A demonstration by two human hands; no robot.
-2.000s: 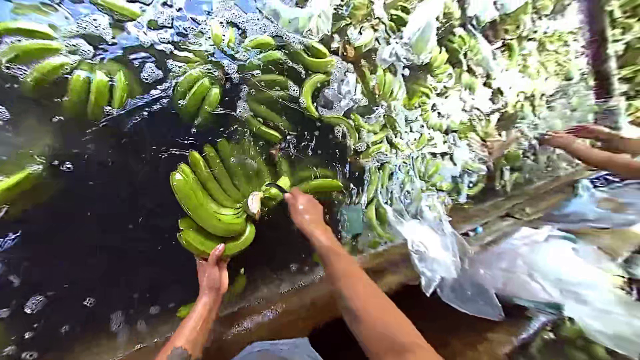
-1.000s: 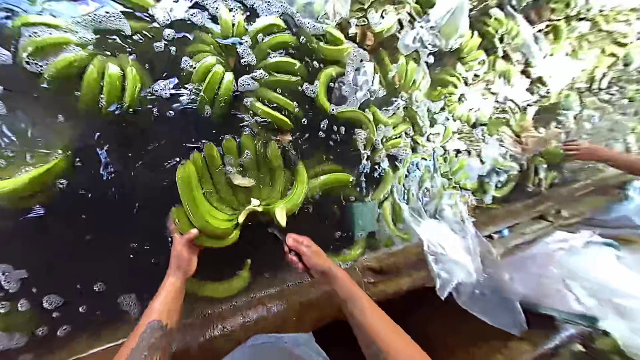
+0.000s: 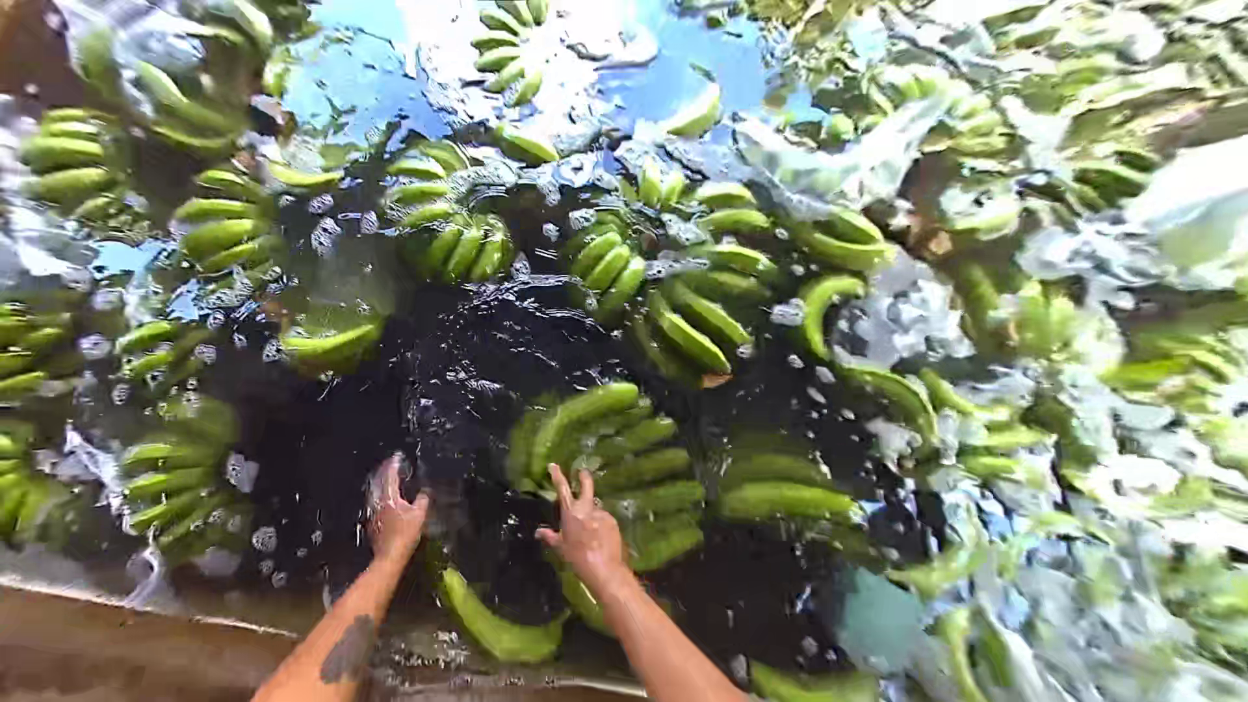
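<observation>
A hand of green bananas (image 3: 624,458) lies in the dark water in front of me. My right hand (image 3: 585,526) is at its near left side, fingers spread, with nothing seen in its grasp; whether it touches the fruit is hard to tell. To the left, my left hand (image 3: 395,507) is at the water surface, fingers apart and empty. Between my forearms a loose green banana (image 3: 502,619) floats near the tank's edge. More green bananas (image 3: 785,499) lie partly under water right of the bunch. The knife seen earlier is not visible.
The near tank edge (image 3: 146,634) runs along the bottom left. Many hands of green bananas (image 3: 219,229) float beyond and to the left. Clear plastic sheets (image 3: 1180,205) and crowded bananas fill the right side. A teal object (image 3: 880,614) sits in the water at lower right.
My left hand has let go of the banana bunch, which now lies in the water. The dark-bladed tool no longer shows in my right hand. The view has swung left.
</observation>
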